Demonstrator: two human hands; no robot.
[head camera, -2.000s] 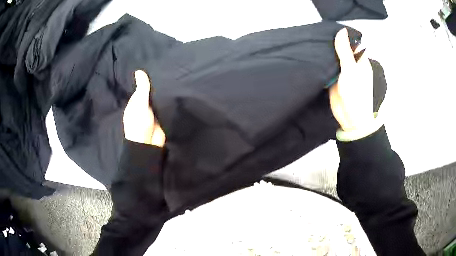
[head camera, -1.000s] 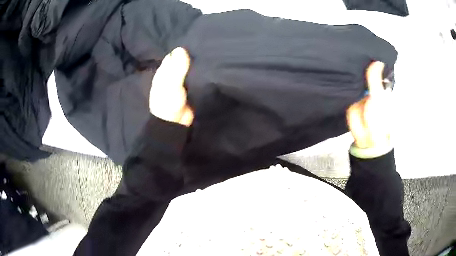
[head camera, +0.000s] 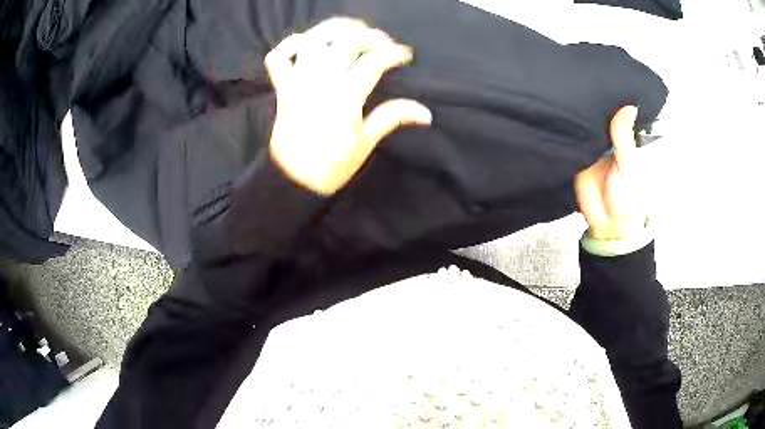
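Observation:
A large dark garment (head camera: 503, 117) lies spread in front of me, with one long part reaching to the right. My left hand (head camera: 335, 100) is above its middle, back up, with thumb and fingers apart and nothing seen in it. My right hand (head camera: 616, 180) is at the right end of the garment, thumb up, closed around a small tool, probably thread snips (head camera: 649, 141). Only a dark tip and a bit of blue show past the thumb. Whether it also pinches the cloth edge is hidden.
A heap of dark clothes (head camera: 29, 159) lies at the left. The white tabletop (head camera: 705, 218) shows at the right. Another dark cloth piece (head camera: 646, 5) is at the far edge. Speckled grey floor (head camera: 721, 335) shows below the table. Dark items lie at the lower left.
My left hand has moved right and up over the cloth, and its fingers have spread. My right hand first moved right with the garment's end, then stayed nearly in place.

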